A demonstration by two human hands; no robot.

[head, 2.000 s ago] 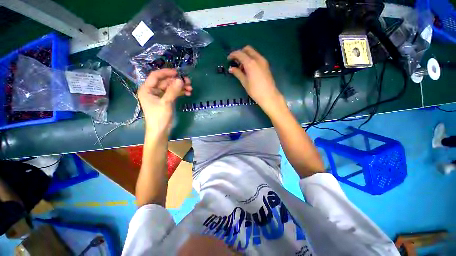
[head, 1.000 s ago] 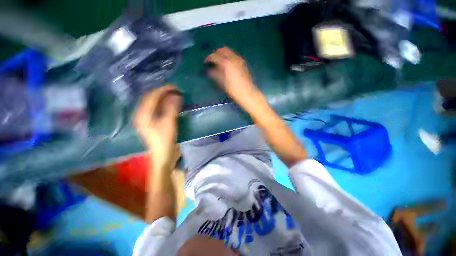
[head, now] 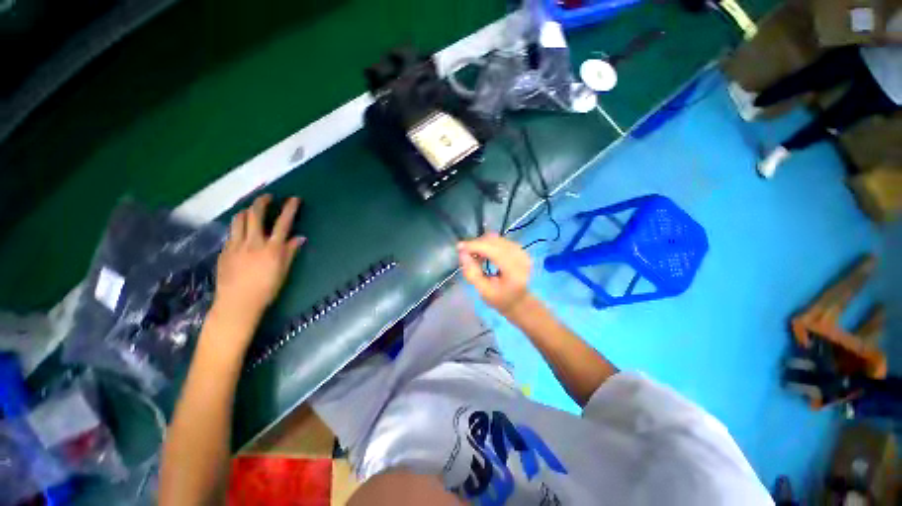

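Note:
A row of small black components (head: 331, 304) lies on the green bench mat (head: 346, 222), running diagonally up to the right. My left hand (head: 255, 259) is flat over the mat behind the row, fingers apart, with nothing visible in it. My right hand (head: 499, 273) is at the bench's front edge, right of the row, fingers curled and thumb near the index finger. Black cords (head: 509, 203) run close to its fingertips; I cannot tell whether it holds one. A clear bag of dark components (head: 158, 296) lies left of my left hand.
A black soldering station (head: 427, 181) with a pale yellowish square (head: 445, 140) stands at the back. Beyond it are plastic bags (head: 529, 79) and a white spool (head: 598, 75). A labelled bag (head: 64, 420) lies at the far left. A blue stool (head: 668, 247) and a person's legs (head: 816, 109) are at the right.
The view has swung to the right. My left hand has opened and lies flat beside the component bag. My right hand has moved from behind the row to the cords at the bench's front edge.

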